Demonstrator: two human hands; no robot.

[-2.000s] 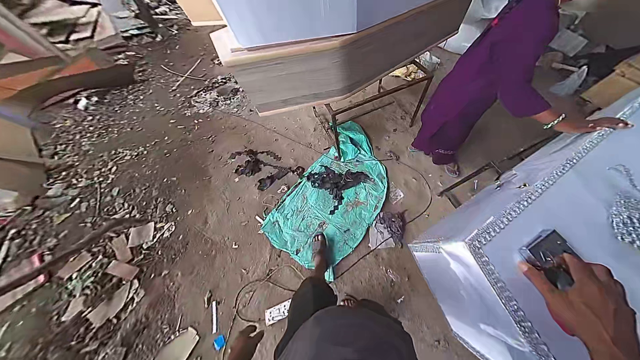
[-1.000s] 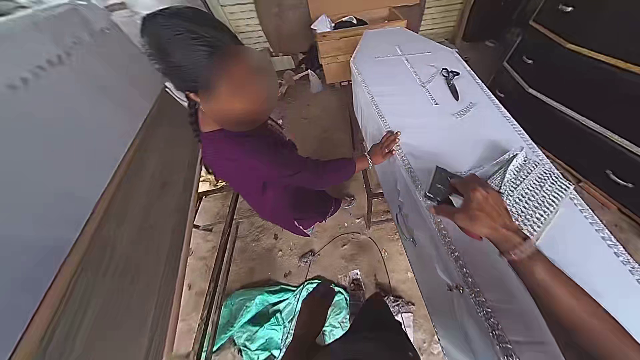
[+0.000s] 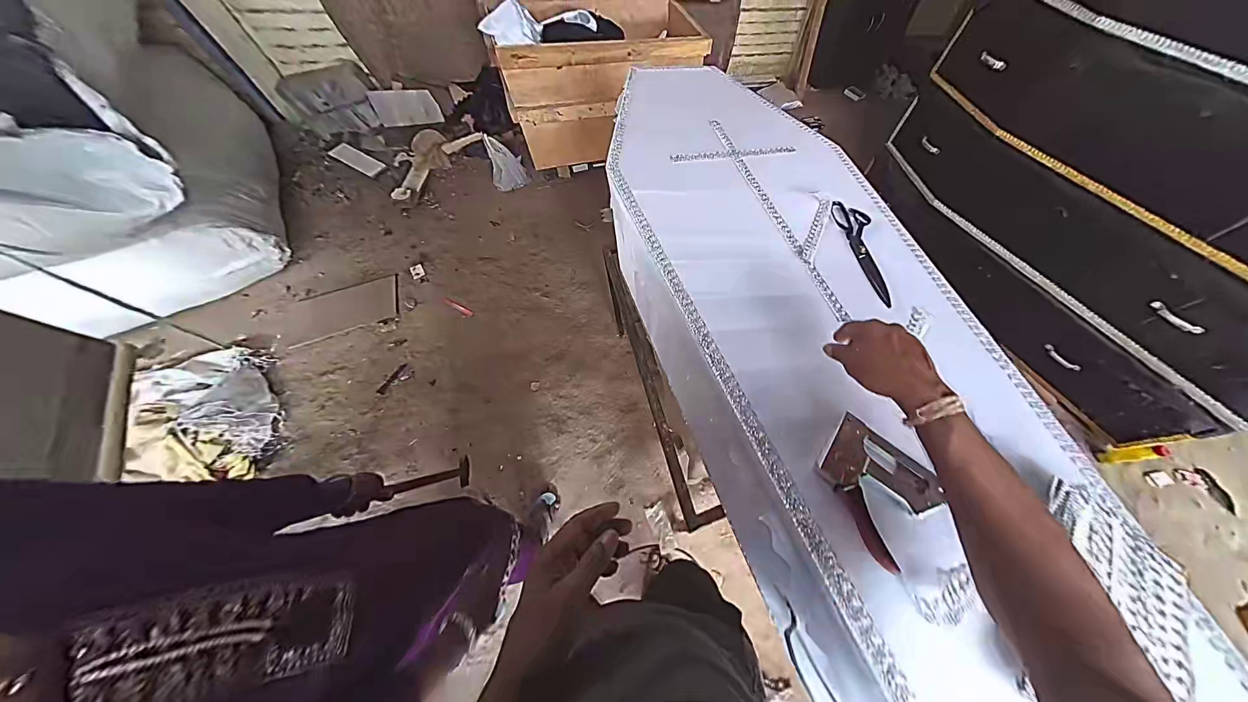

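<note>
A white coffin with silver trim around its lid lies across the right half. A cross of silver trim runs down the lid, with a folded piece of trim beside its stem. My right hand, wearing a wristband, pinches the lower end of this stem; its fingertips are partly hidden. Black-handled scissors rest just beyond it. Nearer me lies a dark metal tool, apparently a staple gun, beneath my forearm. Low in the middle, my left hand is empty, fingers apart, left of the coffin.
At lower left a co-worker in purple holds a hammer. A wooden box stands behind the coffin's far end. Black coffins with silver and gold trim are stacked at right. A metal stand supports the white coffin. Scraps litter the floor.
My right hand has let go of the dark metal tool and moved up the lid to the trim. The co-worker's hand, earlier on the coffin's edge, is off it. The view has swung.
</note>
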